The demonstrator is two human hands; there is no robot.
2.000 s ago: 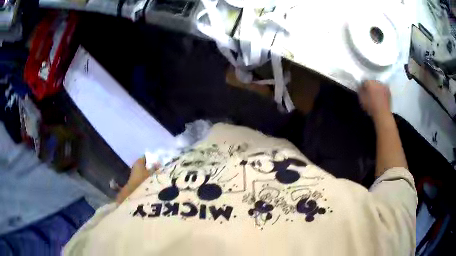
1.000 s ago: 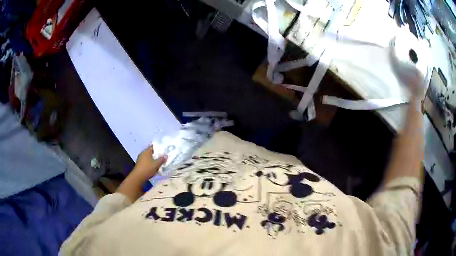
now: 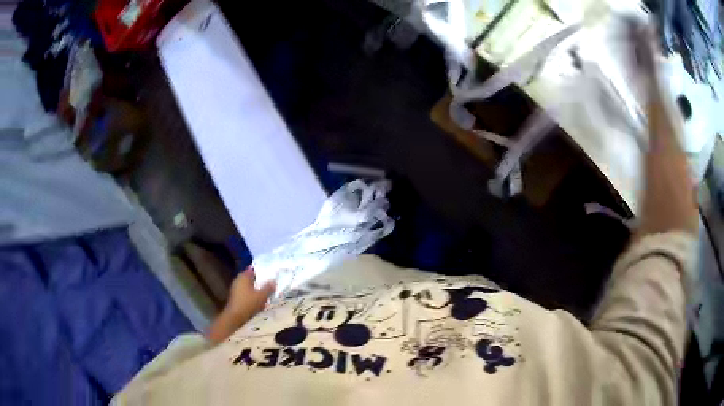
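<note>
My left hand (image 3: 242,304) is shut on a bundle of white looped tape (image 3: 337,226), low at the left of my shirt front. The loops spread up and right from my fingers. My right hand (image 3: 631,36) is blurred over the white table at the upper right, arm stretched out; its fingers and any hold cannot be made out. A white tape roll (image 3: 698,103) with a dark centre hole lies on the table beside my right forearm. Loose white strips (image 3: 516,75) hang over the table edge, left of my right arm.
A long white board or surface (image 3: 238,119) runs from the upper left toward my left hand. A red object (image 3: 131,22) is at the top left. Blue fabric (image 3: 87,317) and pale fabric (image 3: 59,182) lie at the left. The floor between is dark.
My right hand has moved from beside the roll up and away over the table. The view has shifted, and the bundle in my left hand shows more fully, with its loops spread.
</note>
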